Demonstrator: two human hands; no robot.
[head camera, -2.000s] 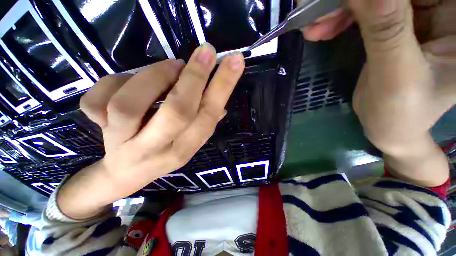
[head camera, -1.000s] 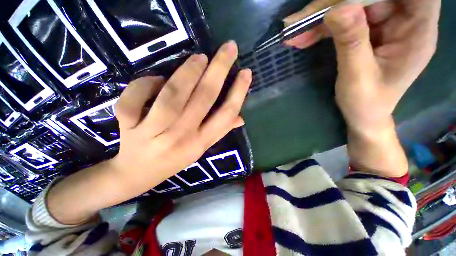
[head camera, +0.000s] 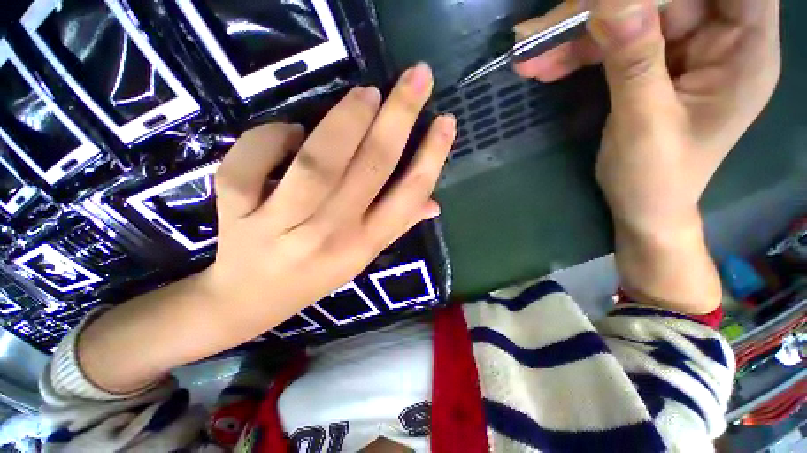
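My right hand (head camera: 659, 115) holds silver tweezers (head camera: 531, 42) like a pen. Their tip is over the adhesive carrier sheet (head camera: 495, 113), a strip with rows of small dark oblong marks. No piece can be made out at the tip. My left hand (head camera: 310, 212) lies flat with fingers spread on the black tray (head camera: 372, 62), its fingertips at the tray's right edge beside the carrier sheet. White-bordered panels (head camera: 262, 80) with a dark slot at the lower end stand in a row above and left of my left hand.
The dark green bench (head camera: 522, 221) lies right of the tray. Smaller white-bordered frames (head camera: 405, 285) show along the tray's near edge. Orange-red cables or strips (head camera: 774, 363) and a blue thing (head camera: 745, 276) are at the far right.
The tray and left hand have shifted left in view. The tweezers' tip has left the panel slot and is now over the carrier sheet, which is more exposed.
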